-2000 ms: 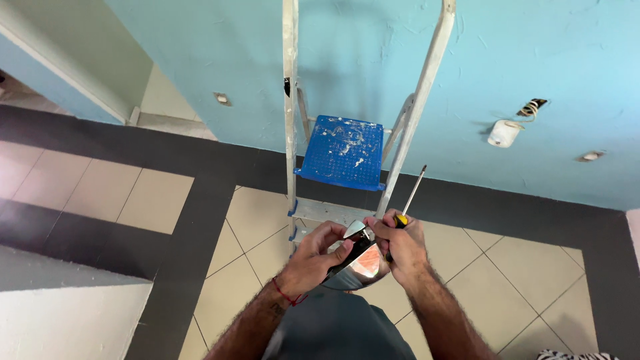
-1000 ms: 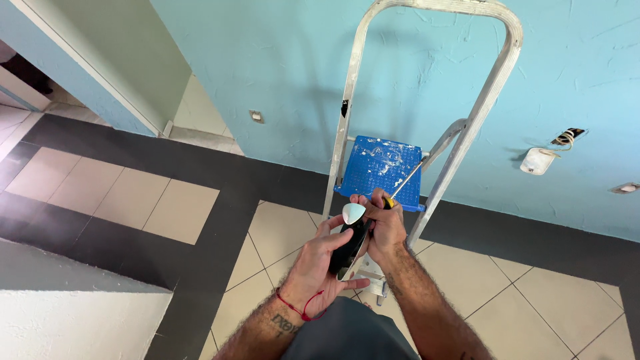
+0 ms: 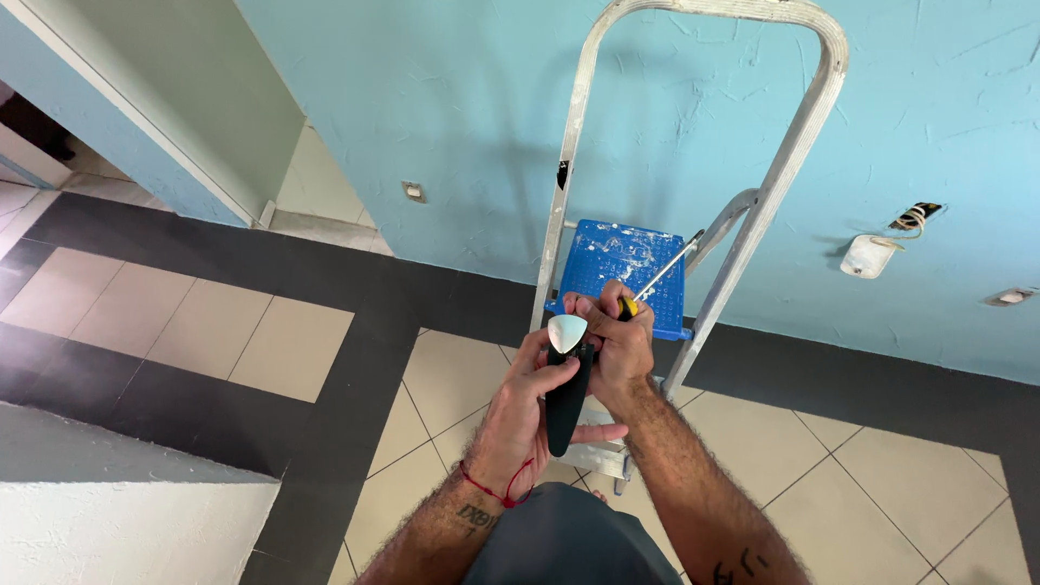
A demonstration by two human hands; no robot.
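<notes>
My left hand [image 3: 528,406] holds a dark, tapered fitting [image 3: 567,398] with a pale rounded triangular end, its thumb across the upper part. Close against its right side, my right hand [image 3: 621,341] grips a screwdriver [image 3: 666,268] by its yellow and black handle, the metal shank pointing up and right over the stepladder's platform. The right thumb and forefinger are near the fitting's pale end; what they pinch there is too small to tell.
An aluminium stepladder [image 3: 578,122] with a paint-spotted blue platform [image 3: 621,252] stands before the blue wall. A white cover plate [image 3: 868,256] hangs by wires from a wall box. Wall switches [image 3: 413,192] flank the ladder. A white ledge [image 3: 122,520] is at lower left.
The fitting has turned: its shiny reflective face showed two seconds ago, and its dark side shows now. The screwdriver has tilted further right. The view has shifted, showing the ladder's top rail.
</notes>
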